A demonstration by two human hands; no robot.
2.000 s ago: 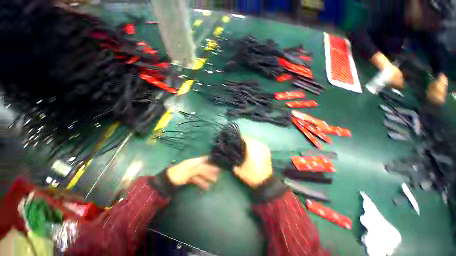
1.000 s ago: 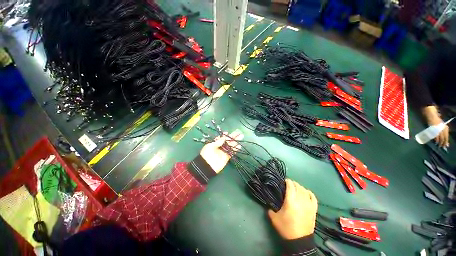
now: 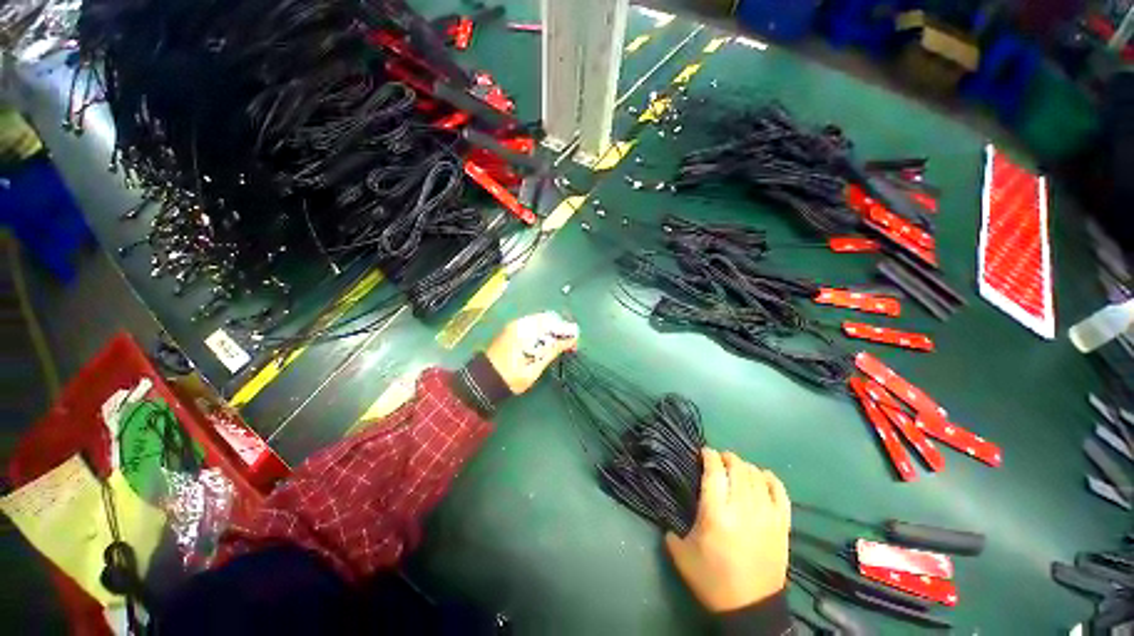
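My right hand is closed around a coiled bundle of black antenna cables at the lower middle. My left hand is closed on the thin free ends of the same bundle, up and to the left; small metal tips show between its fingers. The leads run slack between my hands. From under my right hand, leads run right to flat bars on the table, some grey and some with red-backed adhesive. The palm of my right hand is hidden.
A large black antenna pile lies left of the pale post. Smaller coiled bundles lie right of it, near an adhesive tape sheet. A red bin is at lower left. A translucent bottle is at the right edge.
My left hand has closed over the cable ends, whose metal tips were fanned out above the fingers. My right hand keeps its hold on the coil. The other worker's hand is no longer clearly visible.
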